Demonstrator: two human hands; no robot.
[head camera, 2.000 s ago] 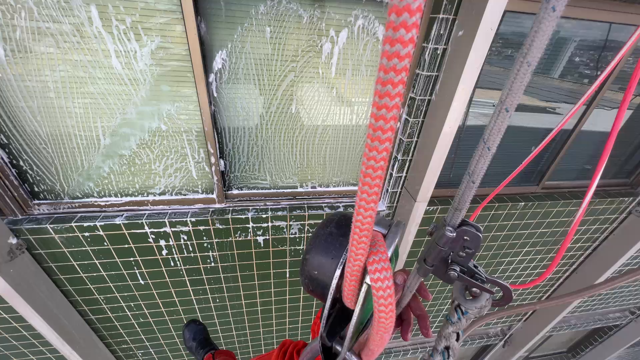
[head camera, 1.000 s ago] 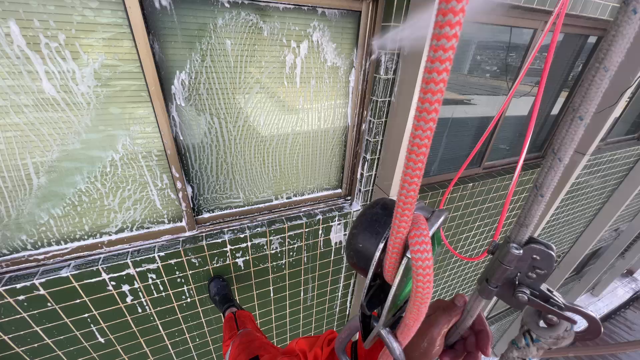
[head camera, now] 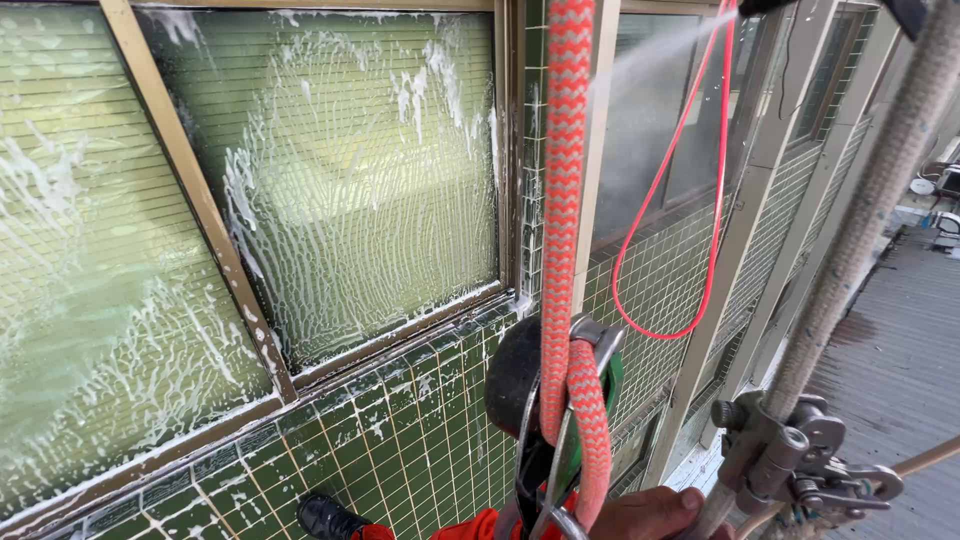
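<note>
At the bottom edge, my left hand (head camera: 652, 511) is closed around the grey rope (head camera: 840, 247), below a metal rope grab (head camera: 784, 450). To its left, an orange-and-grey rope (head camera: 568, 172) runs down into metal rope hardware (head camera: 555, 450) with a green part. A dark rounded object (head camera: 514, 375) sits against this hardware. My right hand is out of view. A black spray nozzle (head camera: 757, 7) at the top right throws a white jet (head camera: 667, 52) leftward. What holds it is hidden. White foam streaks cover the window panes (head camera: 360, 180) on the left.
Green tiles (head camera: 390, 442) with foam spots lie below the window frame (head camera: 202, 202). A black boot (head camera: 326, 517) is near them. A thin red line (head camera: 626, 247) hangs in a loop beside pale columns (head camera: 750, 195). A corrugated roof (head camera: 900, 315) lies at right.
The nozzle has come into view at the top right; one second ago only its spray showed. My left hand sits lower in the frame on the grey rope. The view has shifted.
</note>
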